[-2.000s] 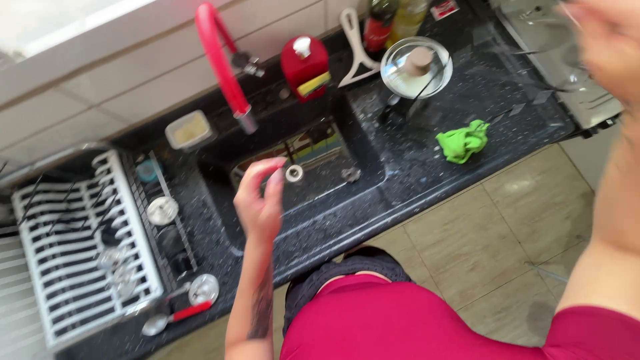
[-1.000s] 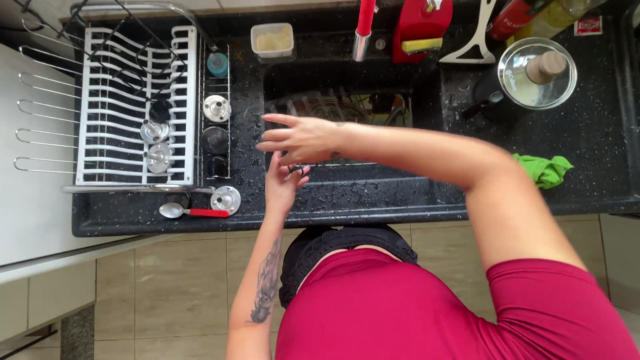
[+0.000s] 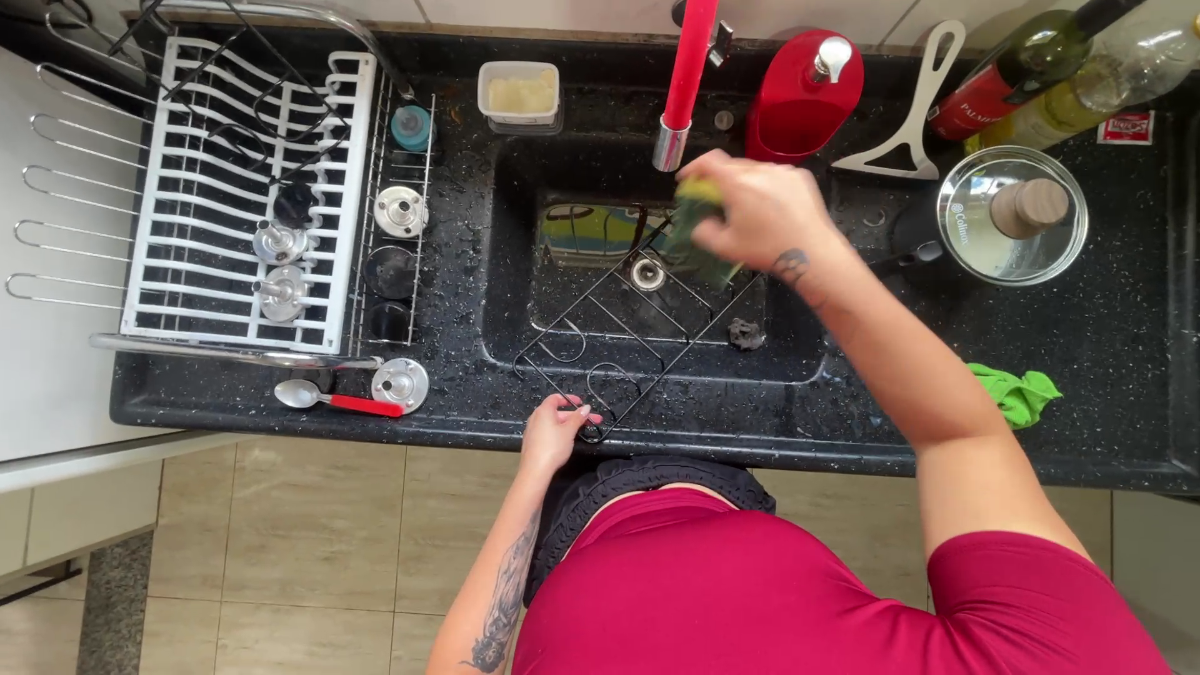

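My left hand grips the near end of a black wire rack, which lies at a slant over the black sink basin. A yellow and green sponge is in my right hand, above the far right part of the rack and just below the faucet spout. The hand and sponge are blurred and hide part of the rack. Under the rack a round metal drain shows in the basin, and a dark crumpled scrap lies at the right.
Left of the sink stands a white dish rack with burner parts. A spoon with a red handle lies near the counter edge. Behind are a red faucet and red soap dispenser. A glass-lidded pot and green cloth are at the right.
The black wire rack now lies over the sink in my left hand. My right hand has moved right from beside my left hand, and now has the sponge that was on the soap dispenser.
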